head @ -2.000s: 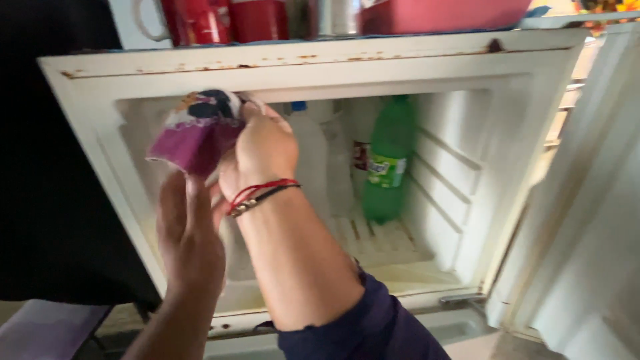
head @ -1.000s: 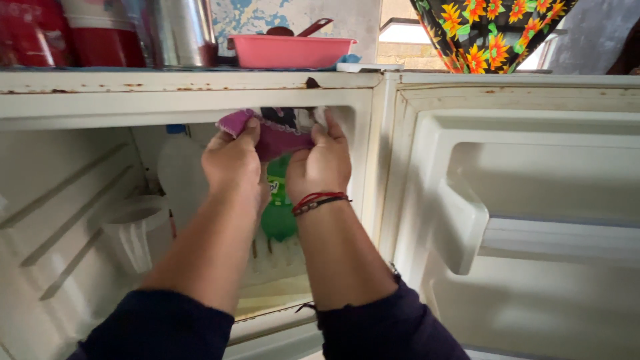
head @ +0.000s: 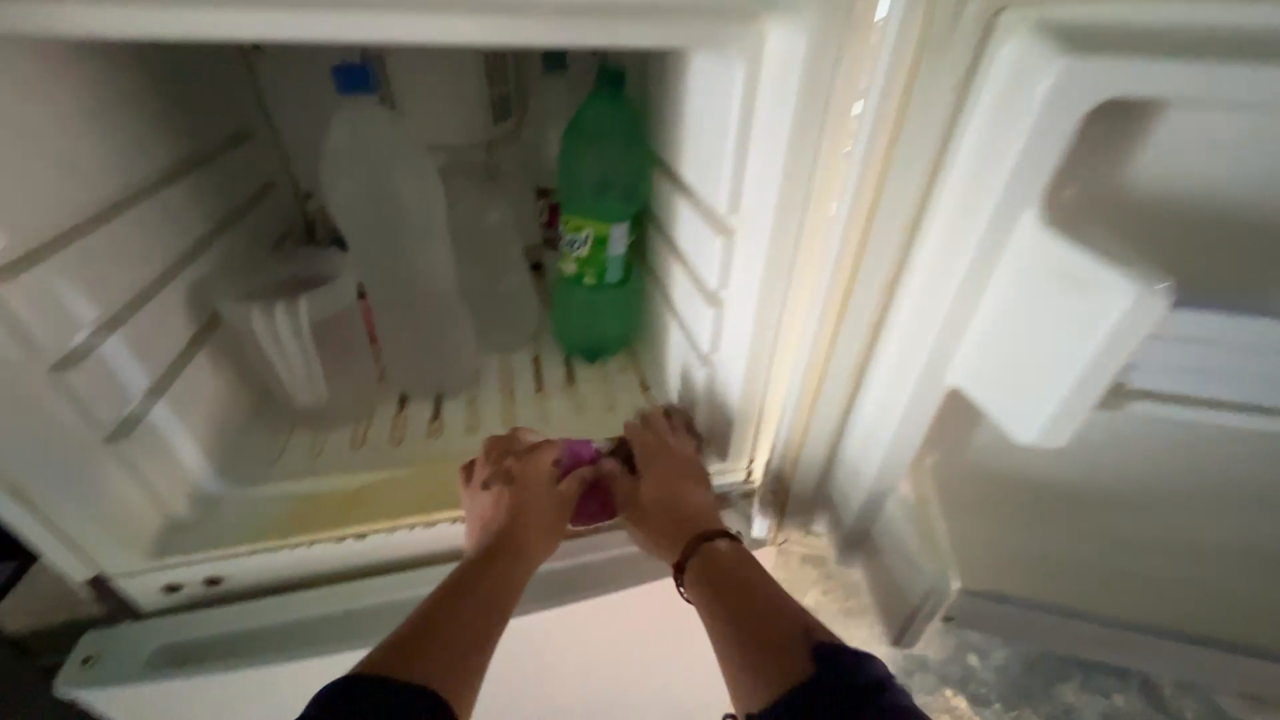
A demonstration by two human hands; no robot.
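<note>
At the lower front edge of the open refrigerator compartment, both of my hands grip a small purple cloth (head: 592,497) with a dark and white patterned part. My left hand (head: 520,490) has its left end, and my right hand (head: 668,480), with a dark bracelet at the wrist, has its right end. The fingers hide much of the cloth. Behind them a green plastic soda bottle (head: 600,180) stands at the right of the compartment. A clear bottle with a blue cap (head: 395,230) stands further left, beside a whitish translucent container (head: 290,330).
The open white refrigerator door (head: 1080,500) stands to the right. Ribbed side walls (head: 130,250) flank the compartment, and its slotted floor (head: 510,400) has brownish and yellow stains. Below the compartment's edge is a white lower door (head: 600,650).
My hands have gone from the compartment's upper edge down to its lower front edge, still holding the cloth. The view has tilted down.
</note>
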